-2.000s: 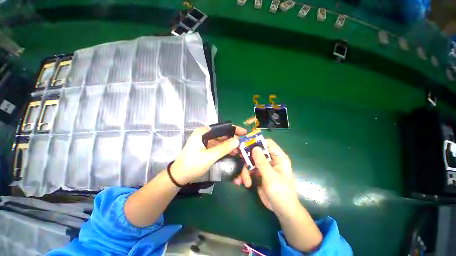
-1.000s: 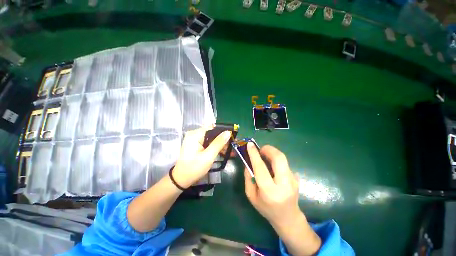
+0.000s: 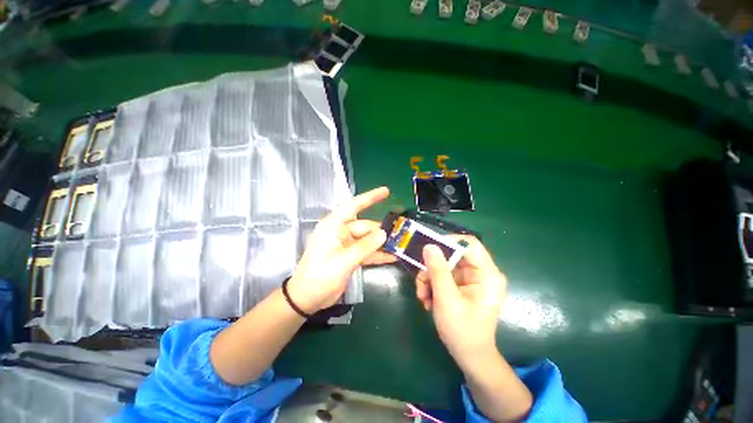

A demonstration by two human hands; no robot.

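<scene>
My right hand (image 3: 466,293) holds an LCD module (image 3: 423,245), white-bordered with a dark screen and an orange flex end, thumb on its screen. The module lies against a black phone housing (image 3: 442,223), whose dark edge shows behind and beyond it. My left hand (image 3: 334,252) grips the housing's left end between thumb and fingers, its index finger extended. How far the module sits inside the housing cannot be told. More LCD modules (image 3: 442,192) with two orange tails lie side by side on the green bench just beyond my hands.
A black tray (image 3: 40,285) under a translucent foam sheet (image 3: 198,190) stands at left. White-bordered screens (image 3: 339,49) lie beyond it. A housing with screen (image 3: 588,79) lies far right. A black box (image 3: 702,240) stands at the right edge. Grey metal clips (image 3: 522,16) line the far side.
The module, earlier apart from the housing in my right hand, now lies flat against it. The housing has swung from my left palm to extend right between both hands.
</scene>
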